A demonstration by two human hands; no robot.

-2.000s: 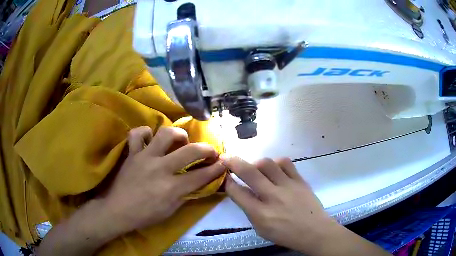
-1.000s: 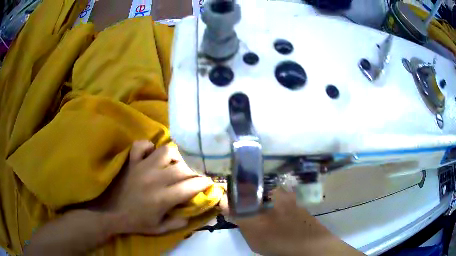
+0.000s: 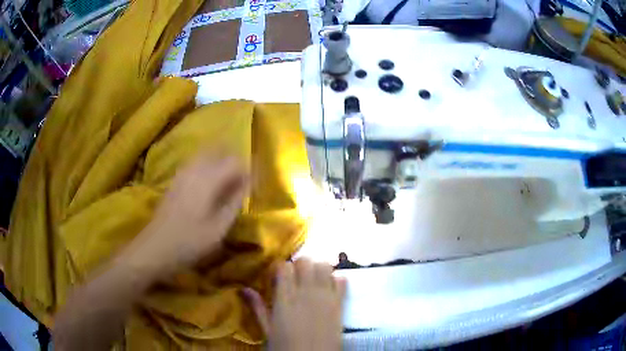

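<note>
The mustard-yellow garment panel point(image 3: 274, 147) lies in folds left of the machine head, its right edge in the lamp glow near the needle area. My left hand point(image 3: 206, 195) is motion-blurred above the cloth, and whether it grips any is unclear. My right hand point(image 3: 305, 301) is at the cloth's front right edge, fingers pointing up toward the machine; the thumb is beside the cloth, and a grip cannot be made out. The white lockstitch machine head point(image 3: 439, 110) stands at the right, with a shiny take-up lever guard point(image 3: 354, 151). The needle and presser foot are lost in the glare.
A brown panel under "ebay" tape point(image 3: 287, 31) lies at the back. Long mustard folds point(image 3: 62, 206) hang at the left table edge. The white table point(image 3: 439, 295) has a ruler-like tape along its front edge. A round container point(image 3: 549, 38) stands at the back right.
My left hand has lifted and moved up and back over the cloth. My right hand has come out from behind the machine head to the front. The cloth is bunched differently. The view has shifted.
</note>
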